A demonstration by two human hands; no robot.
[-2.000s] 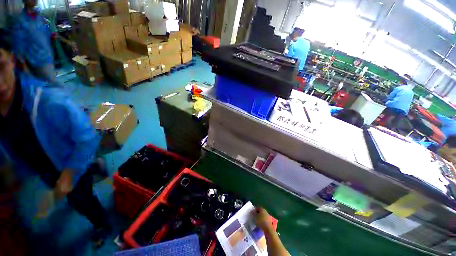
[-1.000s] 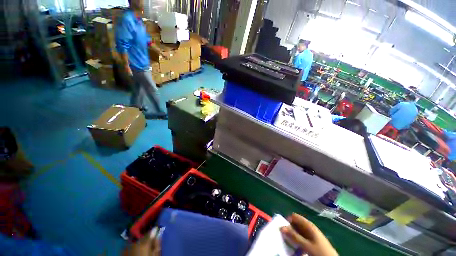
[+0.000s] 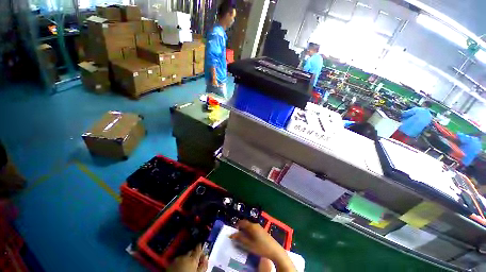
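My left hand [image 3: 189, 260] is at the bottom edge, holding the left side of some white printed papers [image 3: 226, 251]. My right hand [image 3: 258, 241] lies over the upper right part of the papers, its fingers bent on the sheet. A blue edge shows at the papers' left side. The papers are above a red tray [image 3: 288, 238] with small black devices [image 3: 240, 208] that have round shiny faces. The lower part of the papers is cut off by the frame.
A stack of red trays [image 3: 136, 204] stands at the left. A green bench [image 3: 320, 239] has a raised ledge with a blue bin [image 3: 261, 106], black trays [image 3: 272, 74] and a black-edged folder [image 3: 421, 167]. A carton [image 3: 114, 133] is on the floor. People in blue coats stand or sit farther back.
The blue sheet, spread wide before, is now mostly hidden, and white printed papers show between my hands. My right hand has moved left. The walking person has moved right, behind the ledge's end.
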